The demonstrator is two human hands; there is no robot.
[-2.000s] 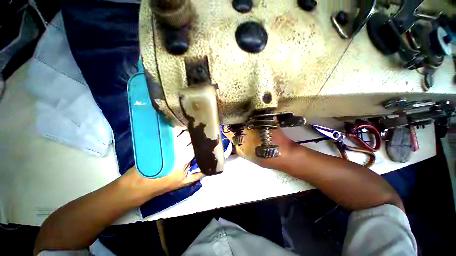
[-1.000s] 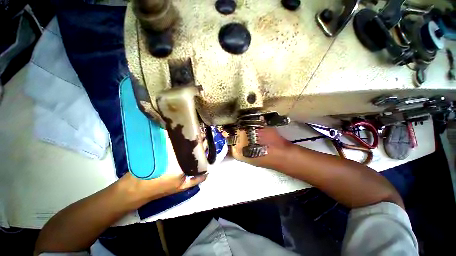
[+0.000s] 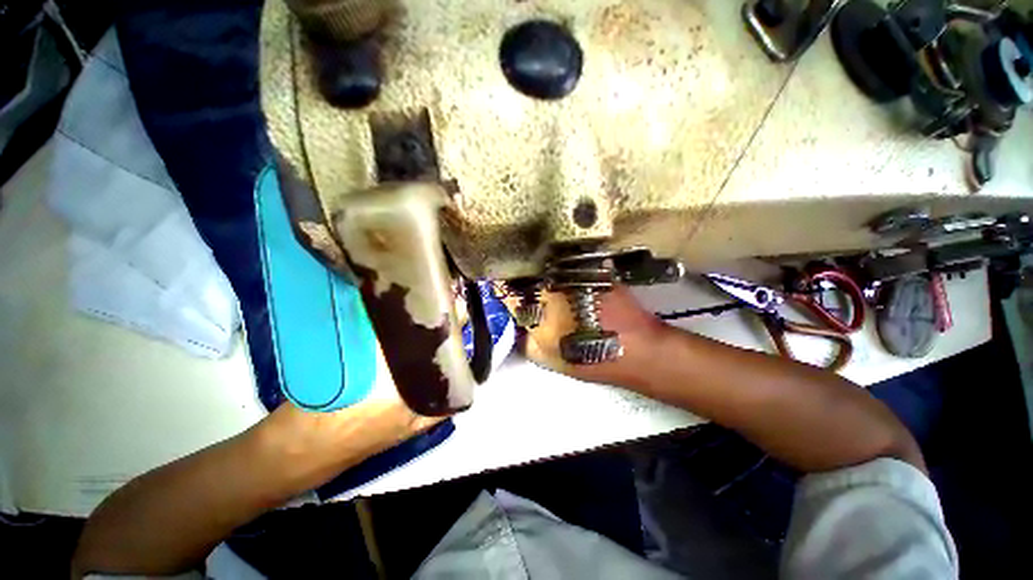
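Note:
The navy shell fabric [image 3: 210, 147] runs from the upper left under the machine head and shows bright blue beside the needle area. Its front edge lies past my left wrist at the table edge. My left hand [image 3: 368, 425] lies on the fabric, its fingers hidden behind the turquoise lamp [image 3: 304, 312] and the chipped take-up lever guard [image 3: 413, 300]. My right hand [image 3: 566, 334] is right of the needle area, its fingers hidden behind the tension knob and head. The cream sewing machine head [image 3: 646, 125] covers the needle and presser foot.
Pale grey fabric [image 3: 142, 238] lies on the left of the table [image 3: 125, 419]. Scissors with red and orange-brown handles [image 3: 810, 317], a grey disc [image 3: 907, 315] and a small red-handled tool [image 3: 941, 304] lie at right. Dark fabric hangs below the table at right.
The machine head and lamp sit further left in view than two seconds ago. My left hand's fingers have moved out of sight behind the guard. My right hand stays near the needle area.

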